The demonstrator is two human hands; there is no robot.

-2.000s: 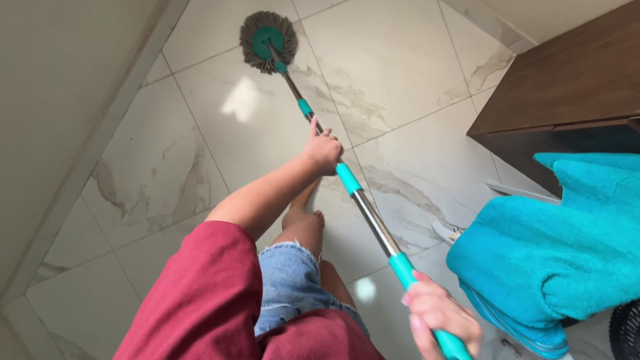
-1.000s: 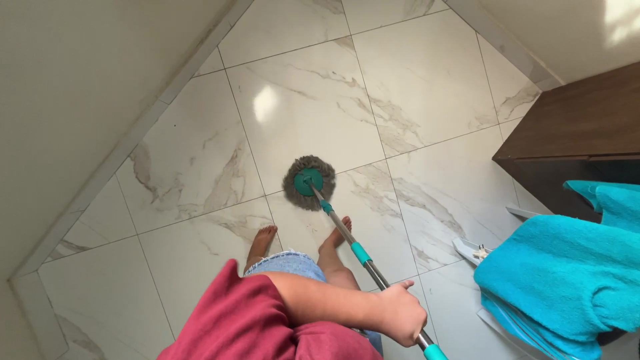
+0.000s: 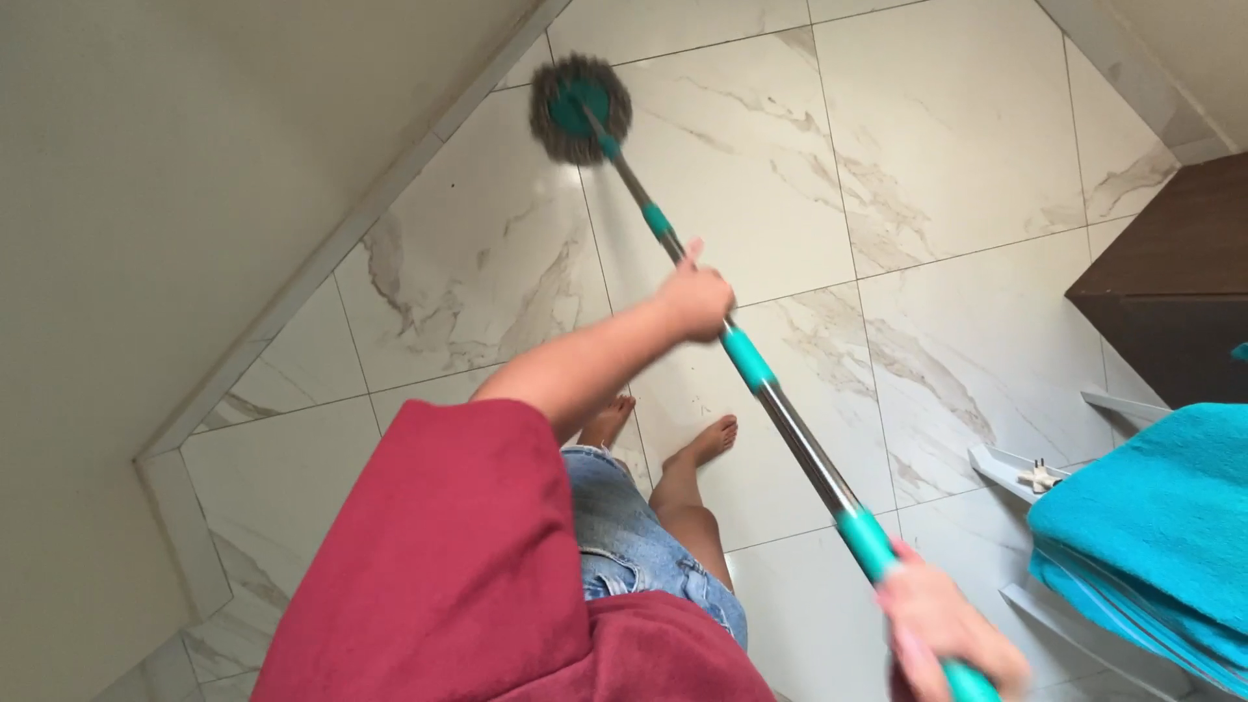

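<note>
A round spin mop with a grey fringed head [image 3: 580, 109] and a teal plate lies on the marble-look floor tiles, close to the left wall's skirting. Its metal handle with teal sleeves [image 3: 804, 439] slants down to the lower right. My left hand [image 3: 697, 300] is wrapped around the handle's middle, above a teal sleeve. Near the handle's upper end, my right hand [image 3: 941, 624] grips the teal grip; it is blurred.
A turquoise towel [image 3: 1150, 526] hangs over a white rack [image 3: 1004, 470] at the right, with a plug on the rack. Behind it stands a dark wooden cabinet [image 3: 1170, 234]. Walls with skirting [image 3: 341, 244] meet the floor at left and upper right. My bare feet [image 3: 712, 439] are below the mop.
The mop head was close to my feet one second ago and is now farther away, toward the left wall. My hands have moved with the handle.
</note>
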